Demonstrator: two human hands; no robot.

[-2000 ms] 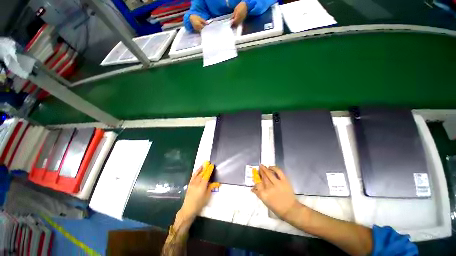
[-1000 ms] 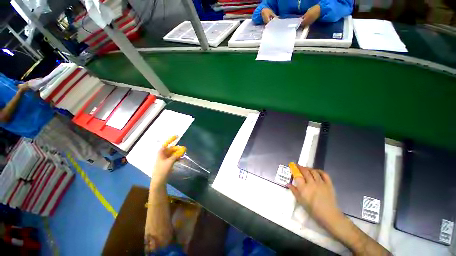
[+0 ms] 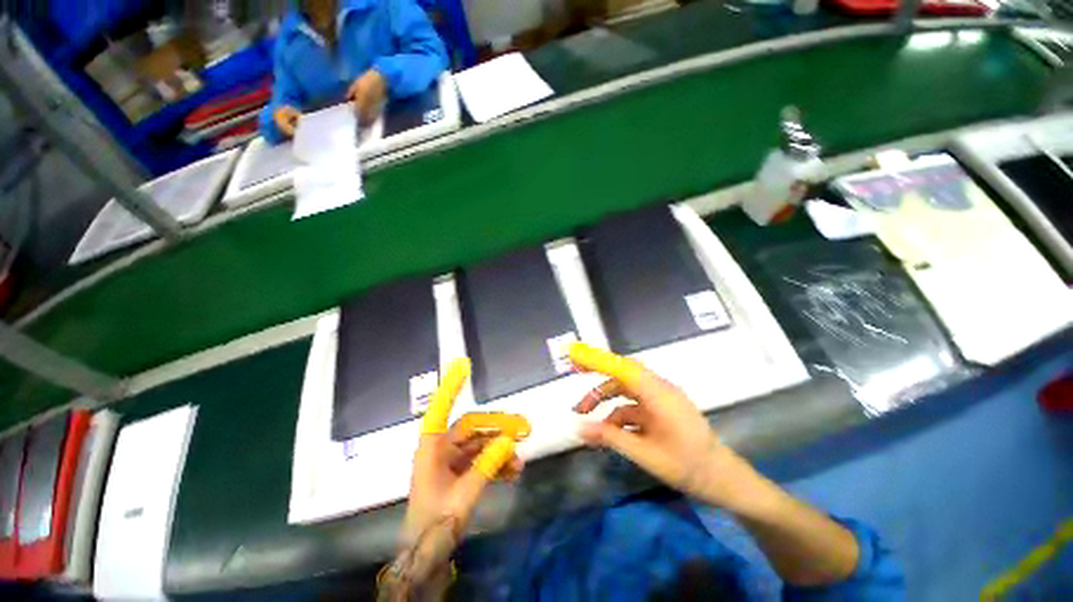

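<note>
Three dark grey tablets lie back up in a white foam tray (image 3: 765, 353), each with a white barcode label near its lower right corner. My left hand (image 3: 465, 453), with yellow-orange finger cots, is over the tray's front part, between the left tablet (image 3: 382, 353) and the middle tablet (image 3: 512, 318). Its fingers are apart and I see nothing in them. My right hand (image 3: 647, 417) has its cotted index finger at the label (image 3: 564, 352) of the middle tablet; it holds nothing visible. The right tablet (image 3: 653, 273) lies farther right.
A green conveyor belt (image 3: 471, 200) runs behind. Crinkled clear film (image 3: 865, 318), a dispenser bottle (image 3: 782, 176) and a printed sheet (image 3: 971, 253) are right. White sheets (image 3: 144, 500) and a red tray (image 3: 67, 506) are left. A person in blue (image 3: 353, 59) handles a sheet across the belt.
The view has swung right. My left hand has come back from the white sheets to the tray, and the thin clear strip at its fingers no longer shows. My right hand has moved to the middle tablet's label.
</note>
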